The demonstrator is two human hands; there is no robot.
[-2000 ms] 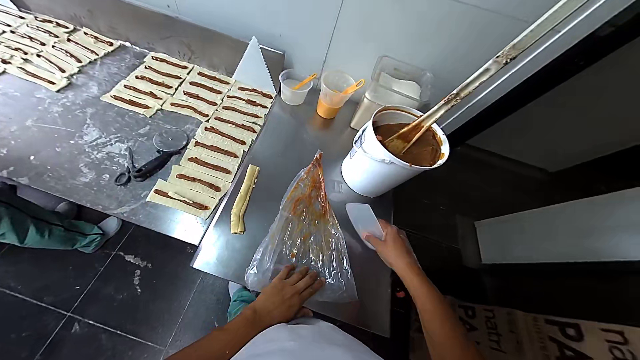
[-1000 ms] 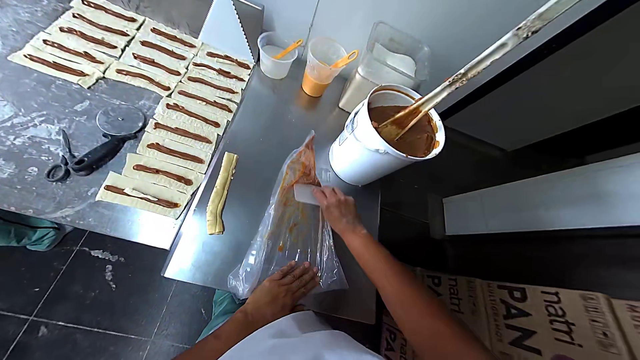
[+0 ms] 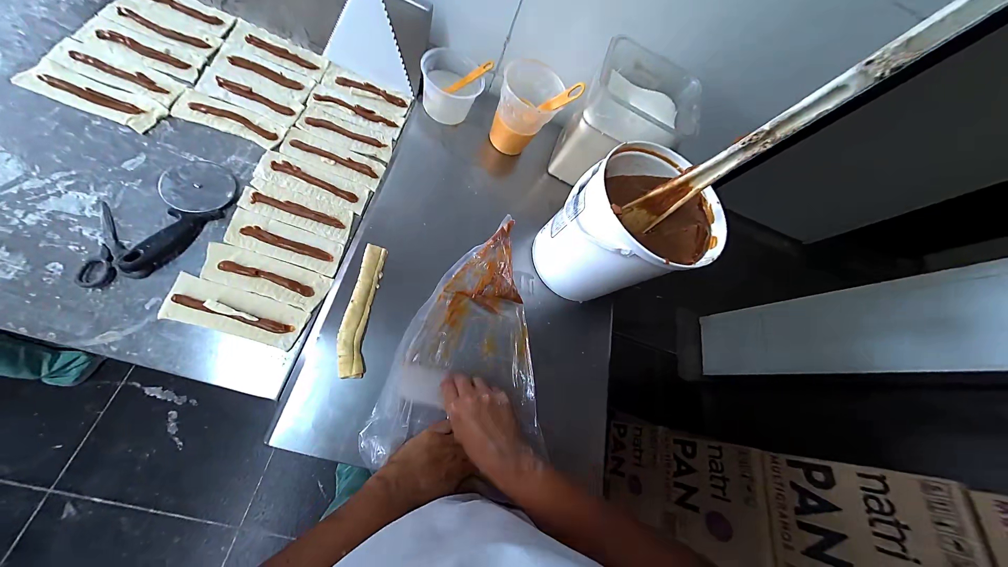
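Note:
A clear plastic piping bag lies on the steel table, smeared with brown filling toward its pointed tip. My right hand is over its lower part, closed on a white plastic scraper, slightly blurred. Beside and partly beneath that wrist, my left hand rests at the bag's open end; its fingers are mostly hidden. Left of the bag lies a narrow dough strip. A white bucket of brown filling, with a long wooden paddle in it, stands beyond the bag to the right.
Dough rectangles with brown filling lines cover part of the left table, near a pizza cutter and scissors. Along the wall stand a plastic cup, an orange-filled cup and a clear container. Printed cardboard lies lower right.
My right hand with the scraper has moved from beside the bag onto its smeared upper part, then down toward my left hand. The brown smears on the bag's middle look thinner.

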